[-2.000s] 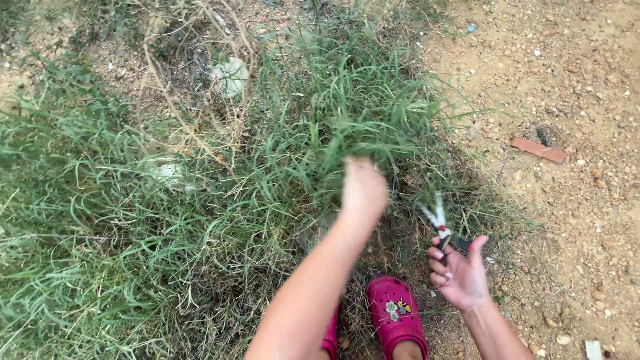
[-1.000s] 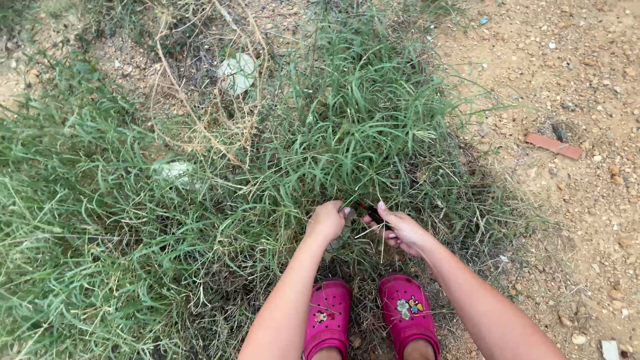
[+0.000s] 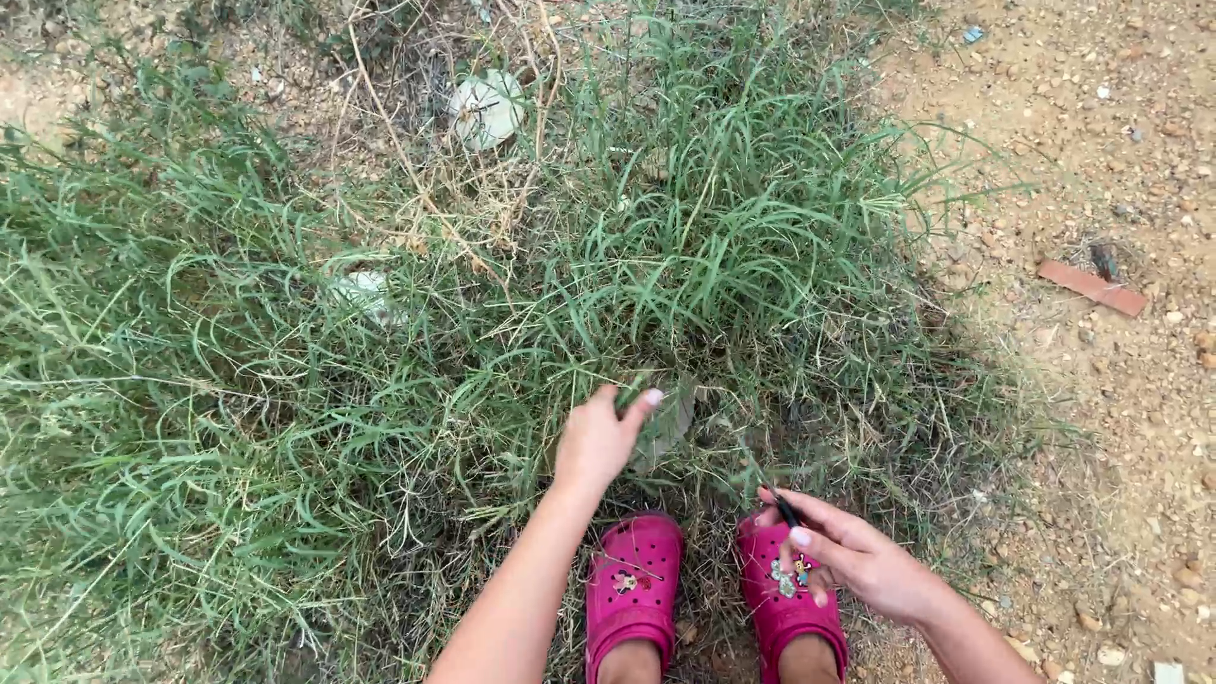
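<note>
My left hand [image 3: 598, 437] is low in the grass, a few green blades [image 3: 629, 391] pinched between its thumb and fingers. To its right, just above the right pink clog, my right hand [image 3: 845, 551] holds a small cutting tool by its black handle [image 3: 787, 511]. The tool's blades point up into the grass and are hard to make out. A tall green clump of grass [image 3: 722, 237] stands beyond both hands. Between the hands a flat pale piece [image 3: 670, 427] shows through the stems.
Pink clogs [image 3: 635, 579] with charms are on my feet. A round pale disc [image 3: 486, 109] and dry twigs [image 3: 408, 161] lie at the upper left. Another pale piece [image 3: 369, 293] sits among dense grass at the left. A reddish strip [image 3: 1092, 288] rests on gravelly soil at the right.
My hands were close together one second ago and are now apart. The left has moved up and left with grass in it; the right has moved down and right with the tool.
</note>
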